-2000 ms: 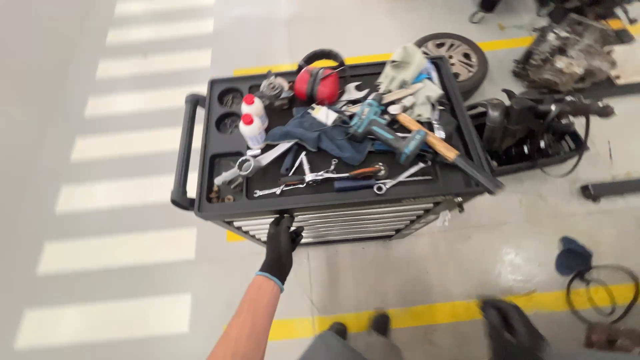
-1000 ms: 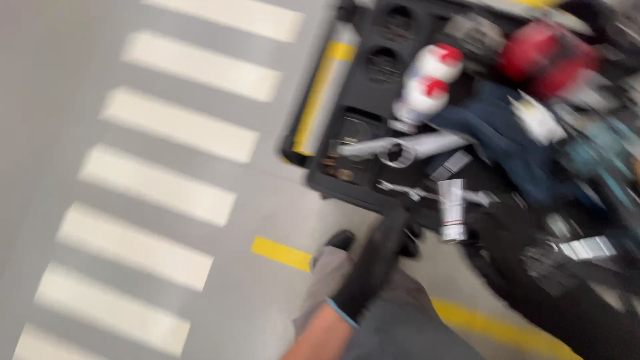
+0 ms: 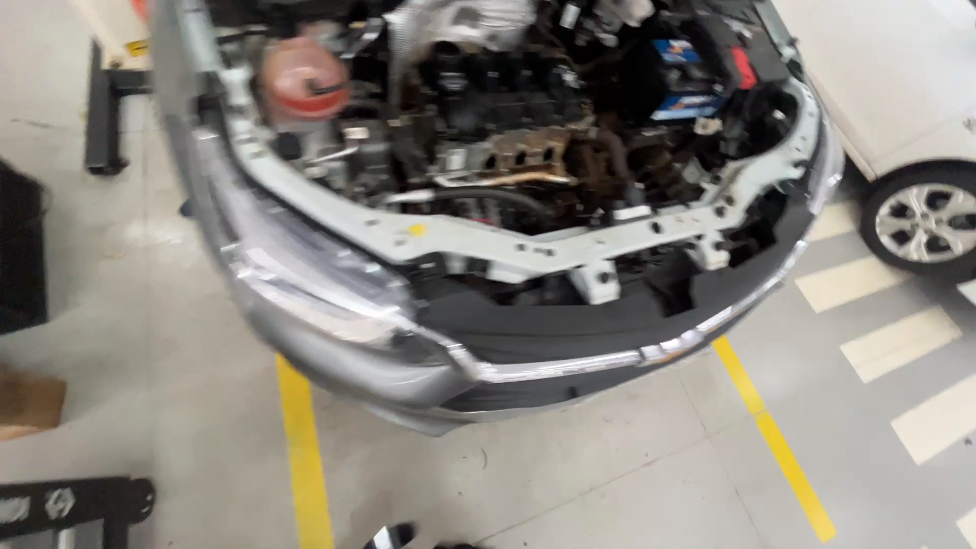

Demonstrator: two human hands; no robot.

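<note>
Neither my left hand nor my right hand shows in the head view now. Ahead stands a grey car with its engine bay uncovered. The engine (image 3: 511,95) sits in the middle of the bay, with the pinkish coolant reservoir (image 3: 305,80) to its left and the battery (image 3: 684,80) to its right. A pale metal front crossmember (image 3: 488,248) curves across the front of the bay. Below it lie the black bumper top (image 3: 534,328) and the left-side headlight (image 3: 313,282). A small dark and white object at the bottom edge is too blurred to name.
A black metal stand or lift arm (image 3: 69,496) reaches in at the lower left, below a brown box (image 3: 30,400). Another black metal support (image 3: 103,114) stands left of the car. At the right is a white vehicle's wheel (image 3: 926,217). Yellow lines (image 3: 301,450) mark the floor.
The view has swung from the tool cart to the front of the car. Both gloved hands, seen near the cart one second ago, have left the view.
</note>
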